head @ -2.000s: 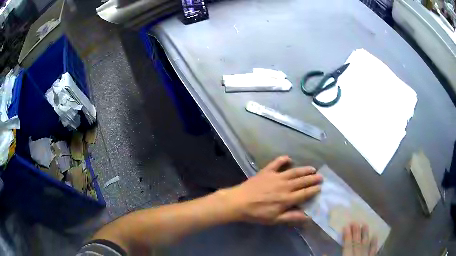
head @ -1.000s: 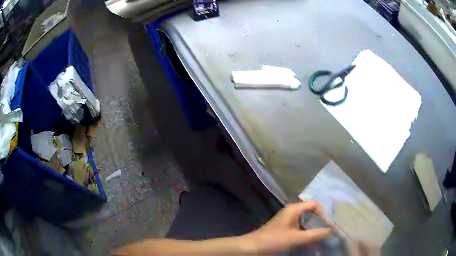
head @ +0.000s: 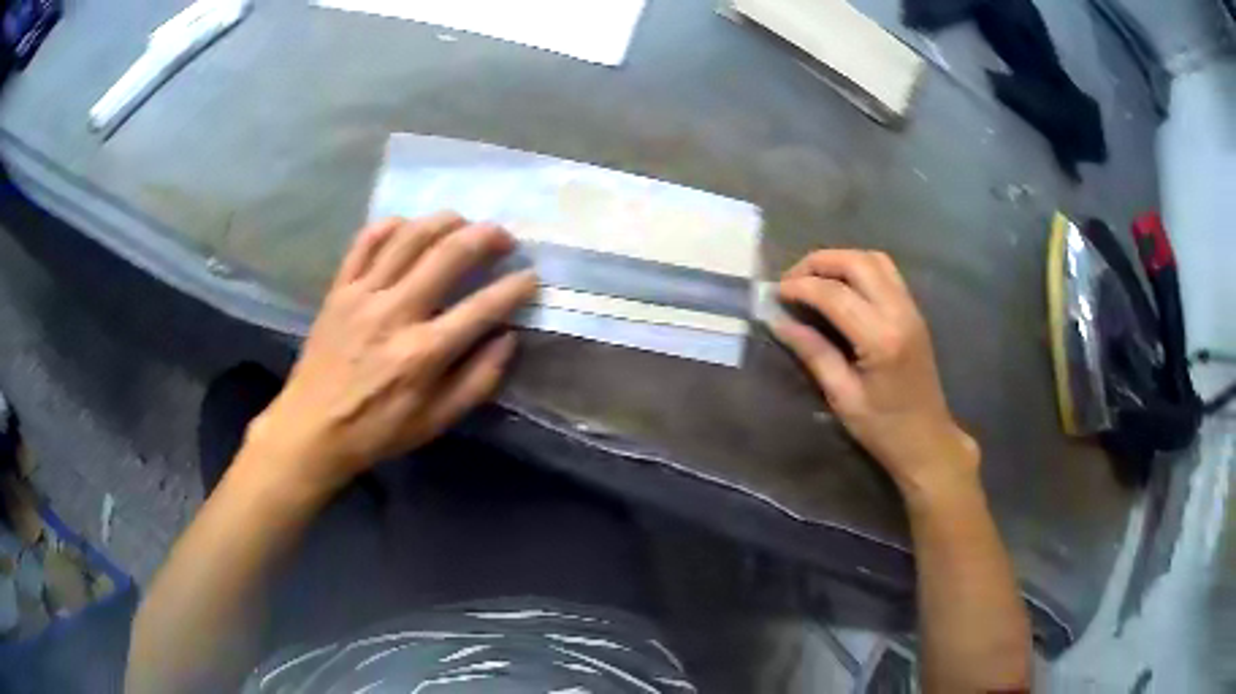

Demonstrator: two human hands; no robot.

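Note:
A pale fabric piece (head: 461, 176) lies open on the grey table, with a beige pattern piece (head: 637, 224) on it. The narrow silvery pressing template (head: 637, 279) lies lengthwise across both. My left hand (head: 407, 339) rests flat with spread fingers on the left part of the fabric and the template, hiding the template's left end. My right hand (head: 868, 339) pinches the template's right end just past the fabric's right edge.
The electric iron (head: 1091, 325) stands at the right. Spare beige pieces (head: 840, 54), black scraps (head: 1037, 82) and a white sheet (head: 542, 21) lie at the far side. Folded white strips (head: 170, 54) lie at the far left. The table edge (head: 651, 468) curves near me.
The view has swung right, bringing the iron in and the scissors out. The template, earlier lying apart on the table, is now on the fabric under my left hand, its end in my right fingers.

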